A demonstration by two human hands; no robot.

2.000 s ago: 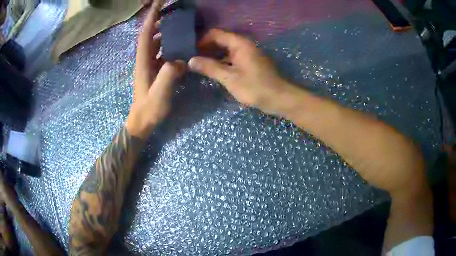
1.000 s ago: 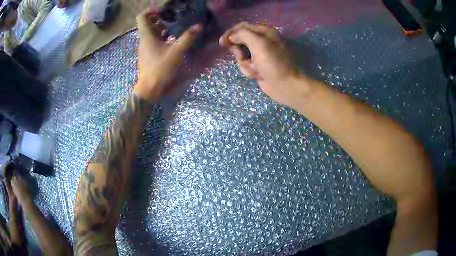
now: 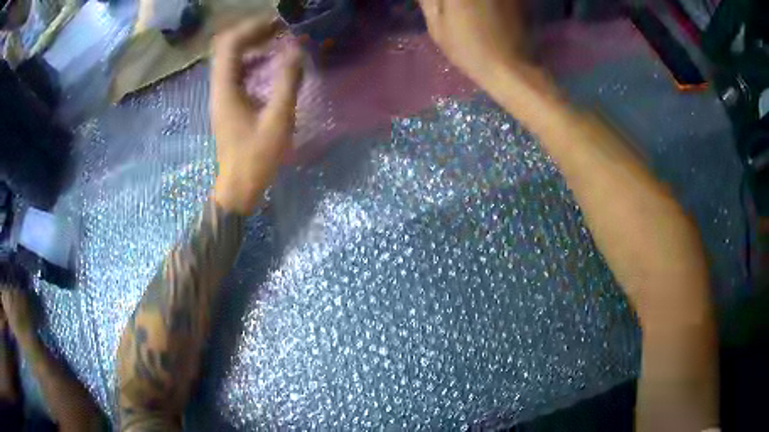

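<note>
A black plastic housing (image 3: 316, 18) lies at the top edge, just beyond my left hand and partly cut off. My left hand (image 3: 253, 110) is raised over the wrap, blurred, with thumb and fingers apart and nothing seen between them. My right hand (image 3: 481, 34) is at the top edge to the right of the housing. Its fingers are cut off by the edge, so what it holds cannot be told. Clear bubble wrap (image 3: 422, 287) lies under both forearms, with a pink area (image 3: 362, 89) at the far side.
A tan flat piece (image 3: 164, 63) is at the far left. A dark bar with an orange end (image 3: 674, 59) is at the far right. Another person's arms (image 3: 42, 363) are at the lower left, near a pale-topped dark box (image 3: 44, 236). Dark items line the left edge.
The black housing was in my left hand and is now apart from it at the top edge. My left hand has moved slightly down. My right hand has moved up, partly out of view.
</note>
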